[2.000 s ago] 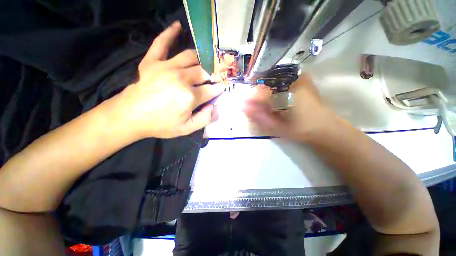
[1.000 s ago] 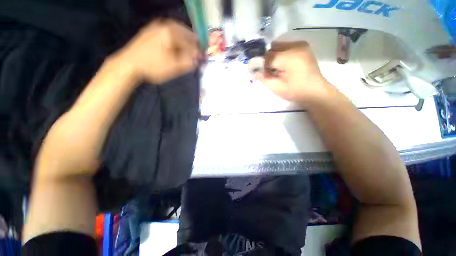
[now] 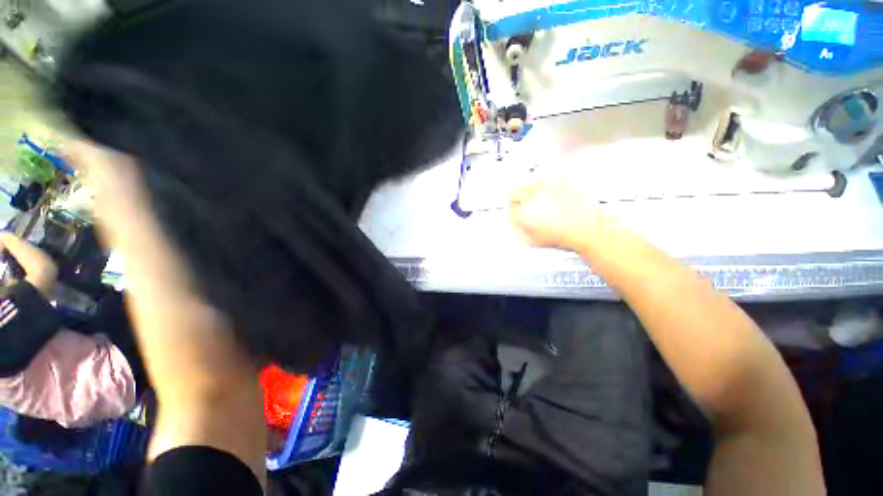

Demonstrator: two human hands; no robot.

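Note:
A large black garment point(image 3: 261, 184) hangs in the air at the left, blurred, over the left end of the white table and away from the needle. My left hand point(image 3: 92, 170) is blurred at the garment's left edge; its fingers are hidden or smeared, so its hold cannot be made out. My right hand point(image 3: 552, 215) rests on the white machine bed, right of and nearer than the needle area, fingers curled, with no cloth in it. The white and blue sewing machine point(image 3: 600, 87) stands behind it, its presser foot area point(image 3: 499, 145) brightly lit.
A ruler tape point(image 3: 581, 276) runs along the front table edge. A blue plastic crate point(image 3: 315, 412) with orange-red content stands below at the left. Another person's arm point(image 3: 34, 266) and pink cloth point(image 3: 73, 378) show at the far left. The wearer's dark-clothed lap is below the table.
The black garment has moved off the table's sewing area, up and to the left, with my left hand. My right hand has come away from the needle area. The view has widened over the machine.

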